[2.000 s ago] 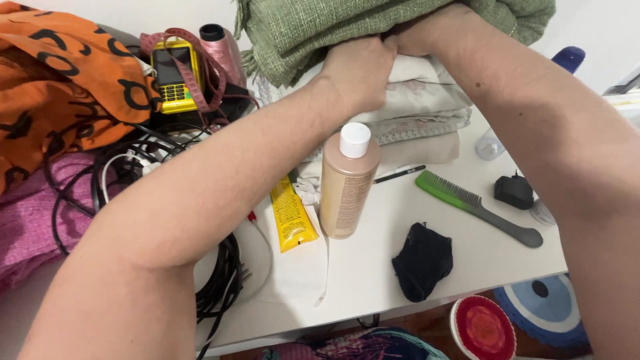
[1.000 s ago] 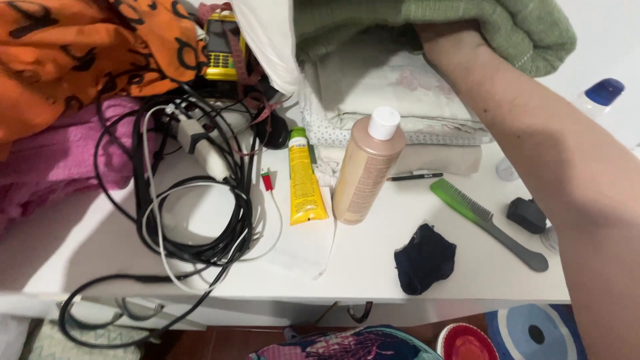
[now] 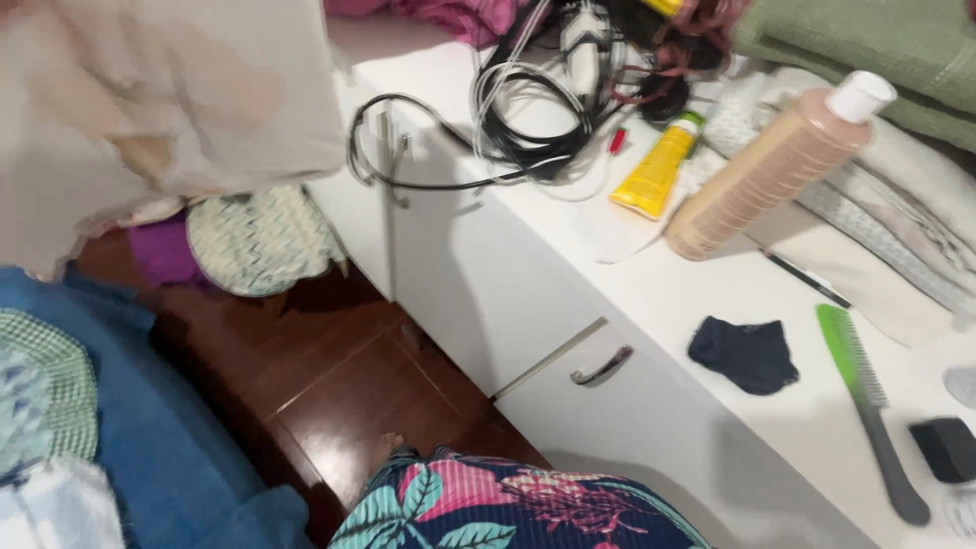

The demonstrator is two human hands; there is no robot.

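Neither of my hands is visible now. A pale cloth with faded pinkish patches (image 3: 191,99) hangs across the upper left, blurred; what holds it is out of view. On the white cabinet top lie a yellow tube with a green cap (image 3: 657,166), a dark fabric piece (image 3: 743,354), a green and grey comb (image 3: 869,412) and a slim dark pen-like stick (image 3: 804,278). A pinkish-beige bottle with a white cap (image 3: 774,175) stands beside the tube. Behind it, folded light cloths (image 3: 892,221) lie under a green woven textile (image 3: 877,61).
Coiled black and white cables (image 3: 534,114) overhang the cabinet edge. Drawer handles (image 3: 602,366) project from its front. At left, blue fabric (image 3: 198,412) lies beside the brown tiled floor (image 3: 351,381). A zigzag-patterned textile (image 3: 263,240) and purple fabric (image 3: 168,248) are farther back.
The view has swung left and down. Both my hands were at the green textile two seconds ago, one visible there a second ago; now neither shows. The pale cloth now hangs at upper left.
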